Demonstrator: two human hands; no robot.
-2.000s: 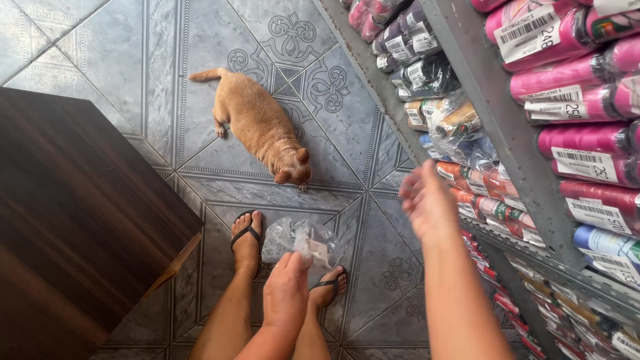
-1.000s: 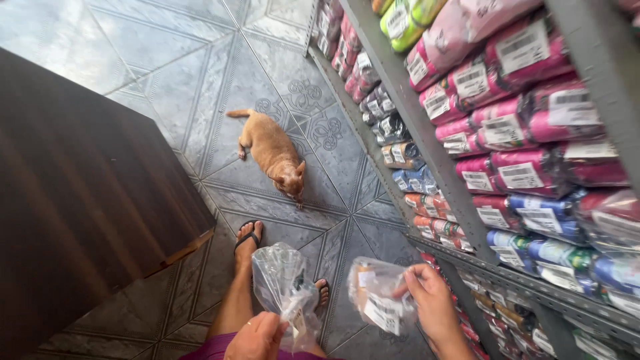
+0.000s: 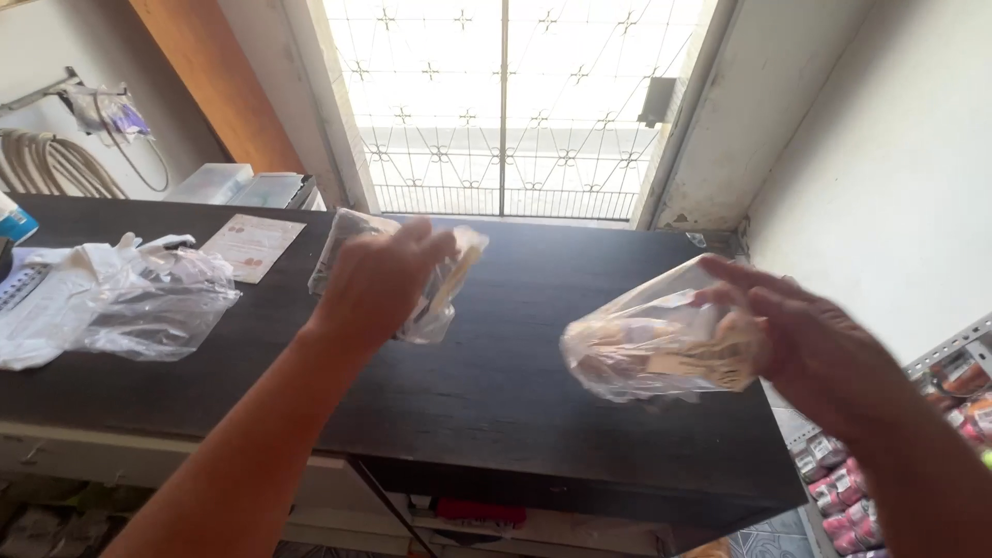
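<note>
My left hand (image 3: 380,271), blurred, is over a clear plastic bag (image 3: 442,310) at the middle of the dark wooden counter (image 3: 504,403); its fingers are on the bag's upper part. Toward the counter's right end, my right hand (image 3: 783,325) has its fingers at the side of another clear plastic bag (image 3: 659,349) with beige and tan contents. That bag is tilted above or on the counter; which one I cannot tell. Motion blur hides how firmly either hand holds.
Crumpled clear and white plastic bags (image 3: 155,302) lie at the counter's left, beside a printed card (image 3: 252,244) and a spiral notebook (image 3: 22,287). Plastic boxes (image 3: 232,186) stand behind. A metal gate (image 3: 504,116) is beyond the counter; shelves of wrapped yarn (image 3: 852,496) are at lower right.
The view has swung from the floor, dog and yarn shelves to the counter top. Both hands, which held small clear bags above the floor, are now at bags over the counter.
</note>
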